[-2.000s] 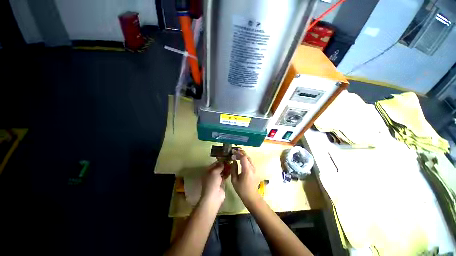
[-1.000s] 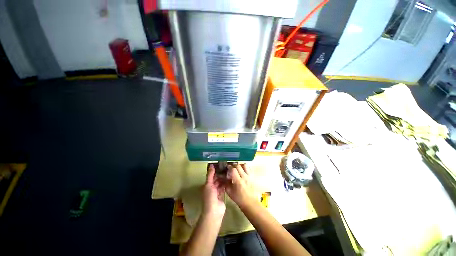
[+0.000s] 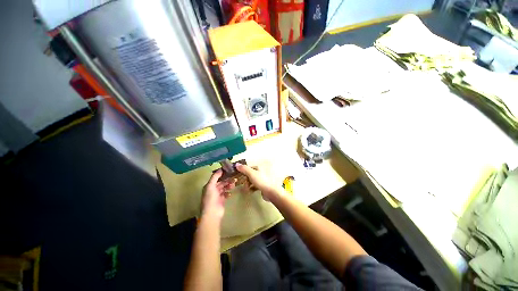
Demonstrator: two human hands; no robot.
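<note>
The pneumatic press [image 3: 139, 62] has a big silver cylinder over a green head with a yellow label. Its short ram and brown die block [image 3: 234, 176] are below the head. My left hand [image 3: 213, 190] is at the left side of the block with fingers bent. My right hand [image 3: 257, 177] reaches over the block's right side, fingertips near the ram. Whether either hand grips the block or a small piece cannot be told. A beige panel [image 3: 241, 219] lies under the hands on the bench.
The orange-framed control box [image 3: 258, 94] stands right of the press. A round parts tub [image 3: 315, 143] with small dark pieces beside it and a yellow button box [image 3: 288, 183] are on the bench. Panel stacks [image 3: 409, 48] lie on the long white table [image 3: 392, 131] at right.
The view has turned to the right, so the press appears tilted at the left and more of the table shows. Both hands stay at the die block; my right fingers now lie over it.
</note>
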